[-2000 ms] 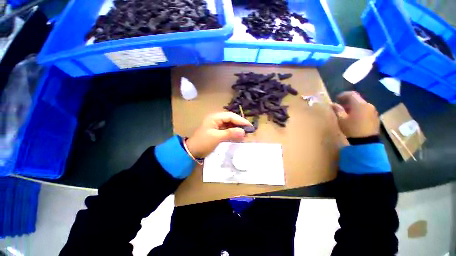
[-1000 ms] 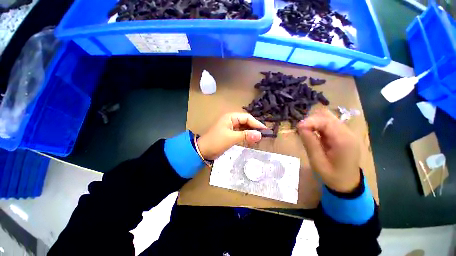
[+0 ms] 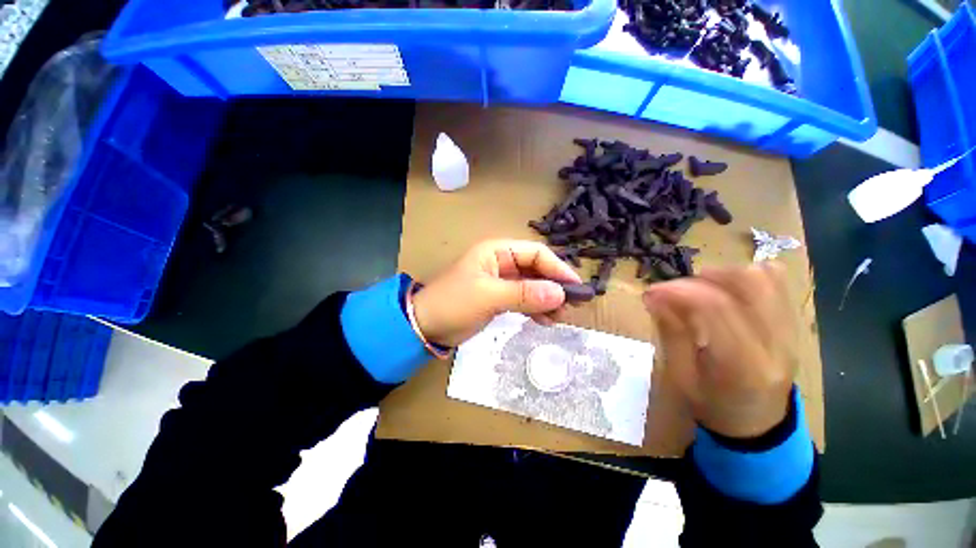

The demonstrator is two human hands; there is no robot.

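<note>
My left hand (image 3: pixel 494 291) holds a small dark part (image 3: pixel 579 291) between thumb and fingers, just above the white sheet's upper edge. My right hand (image 3: pixel 730 348) is blurred over the right side of the cardboard; whether it holds the thin stick cannot be seen. The white sheet (image 3: pixel 482 375) has grey smears, and a small round whitish dish (image 3: pixel 549 367) sits on it. The pile of dark parts (image 3: pixel 631 203) lies behind my hands on the cardboard sheet (image 3: pixel 492 128).
A small squeeze bottle (image 3: pixel 450 166) stands at the cardboard's upper left. A crumpled tissue (image 3: pixel 773 245) lies right of the pile. Blue bins (image 3: pixel 471 54) stand behind, another (image 3: pixel 128 214) at left. A long-nozzle bottle (image 3: pixel 890 195) and a cardboard piece (image 3: pixel 929 321) with pot and sticks lie right.
My right hand has moved from the cardboard's right edge to near the part. The stick earlier seen at my left hand no longer shows there. The view has shifted, moving the bins up.
</note>
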